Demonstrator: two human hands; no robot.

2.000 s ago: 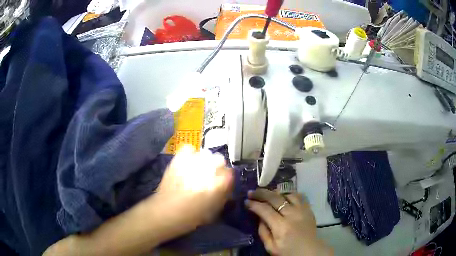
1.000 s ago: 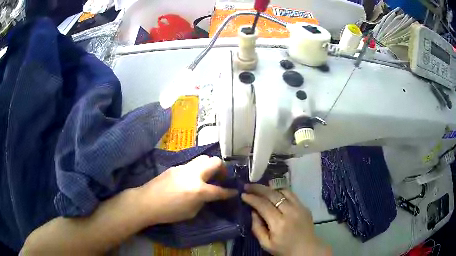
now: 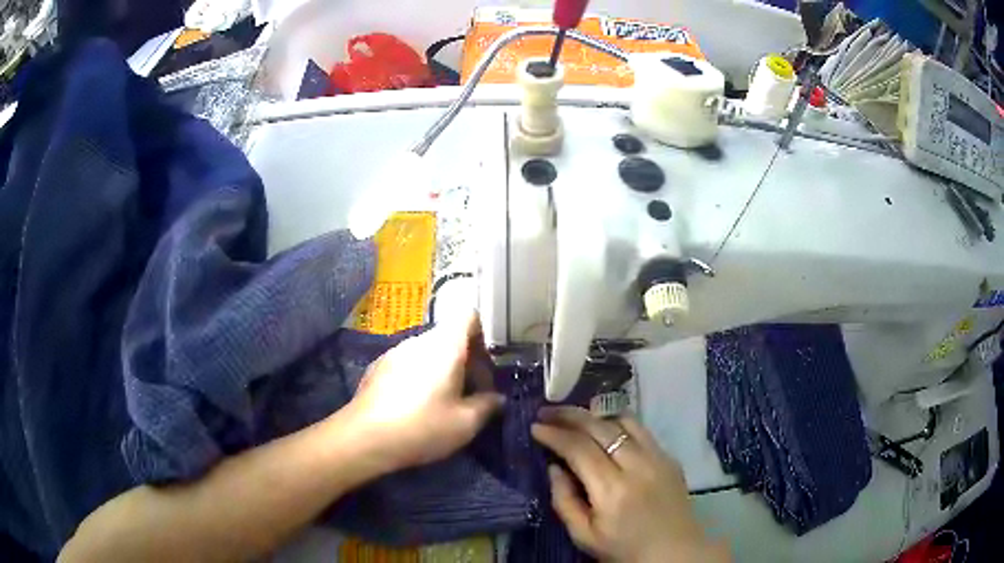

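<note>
The navy ribbed garment (image 3: pixel 237 297) lies heaped at the left, its end running to the needle area of the white sewing machine (image 3: pixel 771 220). My left hand (image 3: pixel 424 390) holds the garment cloth just left of the presser foot (image 3: pixel 528 357), thumb and fingers on a fold. My right hand (image 3: pixel 617 478), with a ring, has its fingertips on the edge of the dark band piece (image 3: pixel 526 440) just in front of the needle. The needle itself is too small to make out.
A stack of navy cut bands (image 3: pixel 787 423) lies under the machine arm at the right. A lamp (image 3: pixel 380 203) glares left of the machine head. A yellow-orange taped sheet (image 3: pixel 402 269) is on the bed. Behind are an orange packet (image 3: pixel 495 50), a thread spool (image 3: pixel 771 86) and a control panel (image 3: pixel 956 123).
My left hand has moved from over the seam, with its fingers now reaching further up beside the machine head. My right hand stays at the cloth edge. The view has shifted slightly.
</note>
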